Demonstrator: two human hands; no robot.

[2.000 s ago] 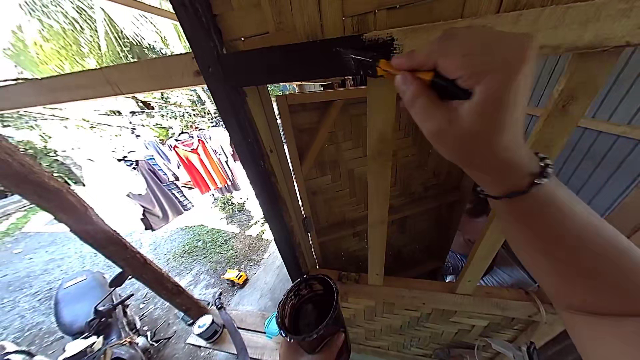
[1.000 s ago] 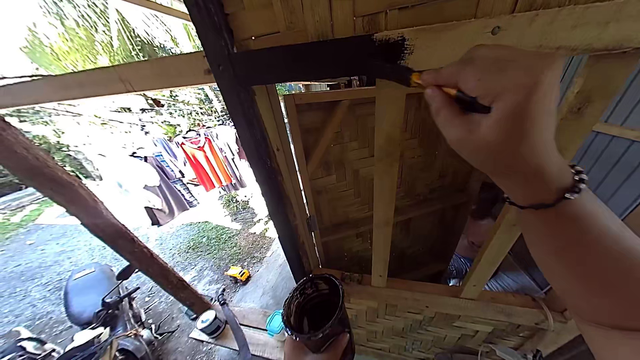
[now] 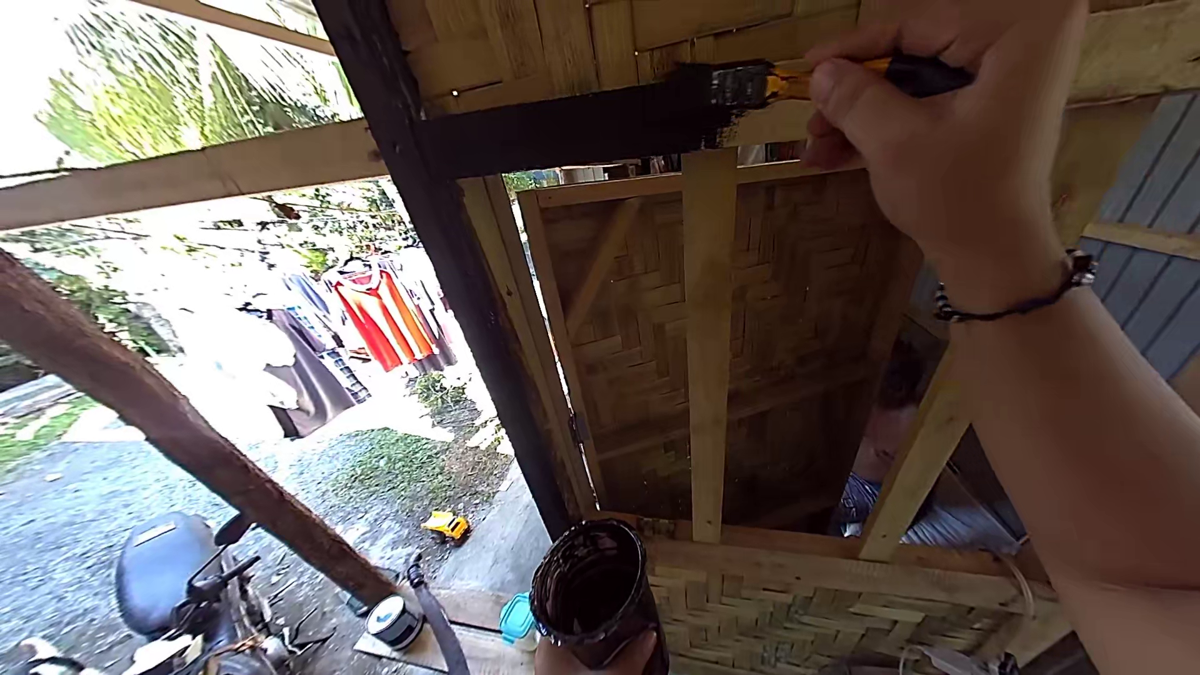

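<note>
My right hand (image 3: pixel 947 122) grips a paintbrush (image 3: pixel 797 82) with a yellow and black handle. Its dark, paint-covered bristles touch the upper edge of a horizontal wooden beam (image 3: pixel 562 131), coated black on its left part and bare wood to the right. At the bottom centre my left hand (image 3: pixel 614 656) holds an open can of dark paint (image 3: pixel 595 595), its rim and inside smeared; most of that hand is hidden by the can. A black-coated upright post (image 3: pixel 450 244) meets the beam at its left. Woven bamboo panelling (image 3: pixel 553 47) lies above the beam.
Wooden uprights (image 3: pixel 710 347) stand below the beam, before a woven panel. A person (image 3: pixel 886 450) is partly visible behind the frame. A slanting pole (image 3: pixel 178 422), motorcycle (image 3: pixel 173 581), round tin (image 3: pixel 394 621), toy truck (image 3: pixel 446 526) and hanging clothes (image 3: pixel 384 314) are at left.
My right hand has moved up with the brush, from the beam's lower edge to its upper edge. Black paint reaches slightly further right than two seconds ago. My left hand still holds the can.
</note>
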